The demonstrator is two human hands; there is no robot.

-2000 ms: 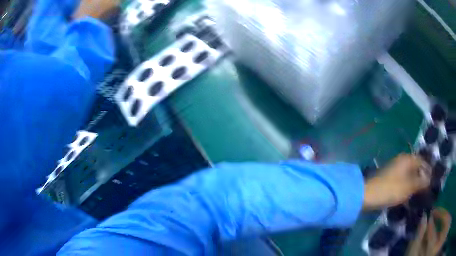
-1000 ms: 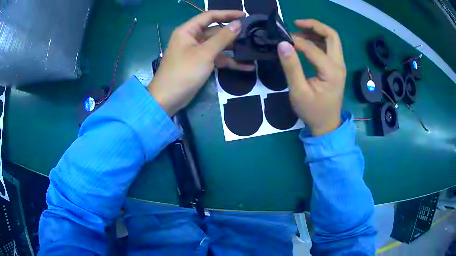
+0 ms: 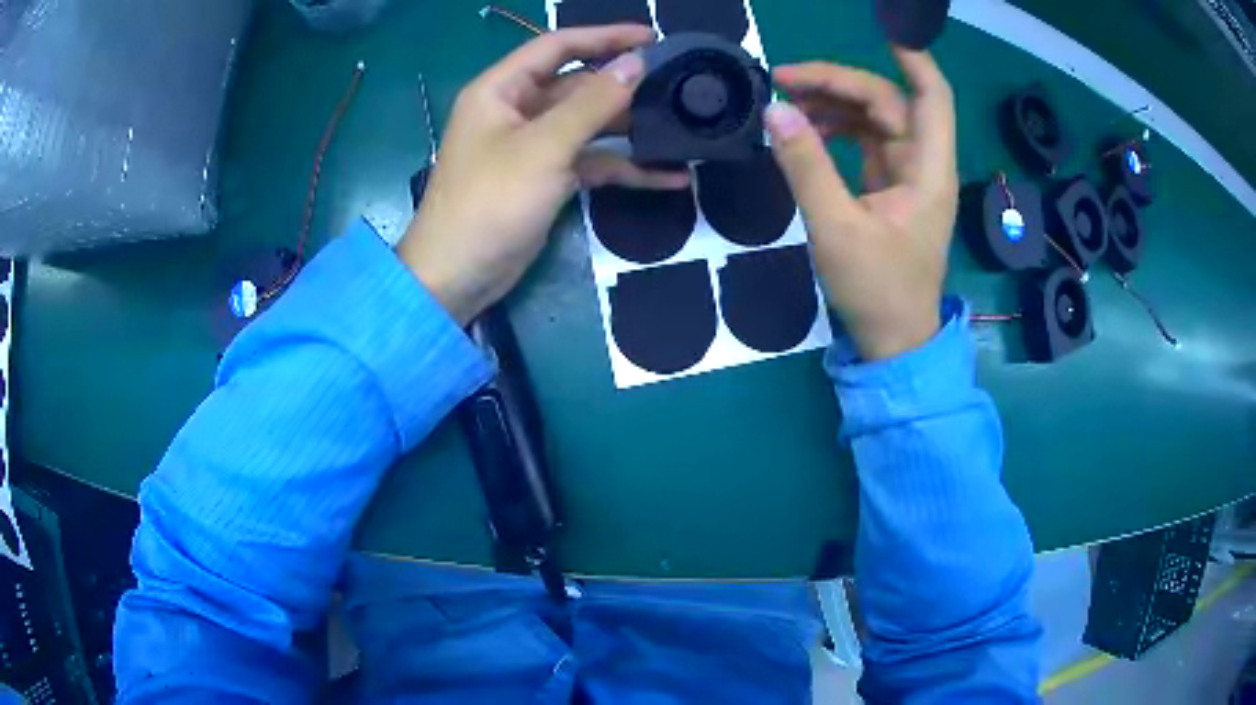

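Note:
My left hand grips a black blower fan by its left side, above the pad sheet. The fan's round centre faces up. My right hand has its thumb and a finger at the fan's right edge. Another right finger is raised, with a dark rounded piece at its tip; whether it is stuck there or held cannot be told. The white backing sheet lies under the hands, with black D-shaped pads in two columns. Its upper part is partly hidden.
Several fans with wires lie at the right. Another fan with a red lead lies left. A long black tool lies beside my left forearm. A shiny translucent stack stands upper left. A dark crate is below the bench's right edge.
The black piece over the fan's right side is gone from there; the fan's centre is now uncovered. A dark piece now shows at my raised right finger, farther up and right. The left hand still holds the fan.

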